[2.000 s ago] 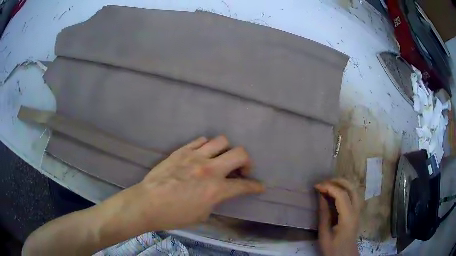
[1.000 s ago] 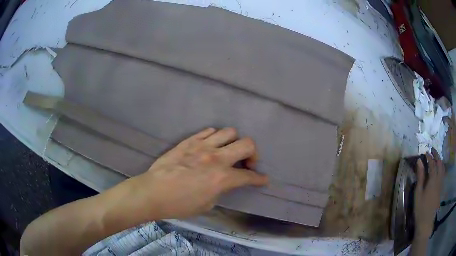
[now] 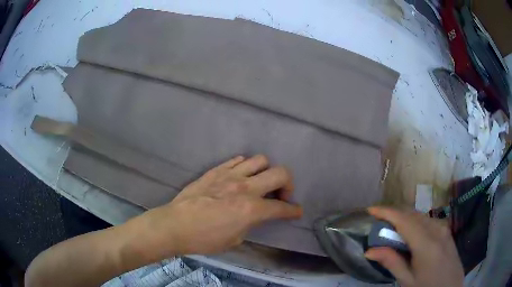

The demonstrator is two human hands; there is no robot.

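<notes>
The taupe garment panel lies flat on the white table, with a dark ridge running its length. A narrow tan-brown card strip sticks out past the panel's left end and runs along its near side towards my left hand. My left hand presses flat on the panel's near part, fingers bent, holding the cloth down. My right hand is closed around the handle of the steam iron, whose pointed tip faces left on the panel's near right corner. The iron hides that corner.
The green-striped hose runs from the iron to the right edge. The dark iron rest is behind my right hand. A pale patch, white crumpled material, a flat grey pointed shape and a red item are at right.
My right hand has left the panel's near right corner, taken hold of the iron at right and brought it left onto the panel. My left hand has stayed pressed on the cloth.
</notes>
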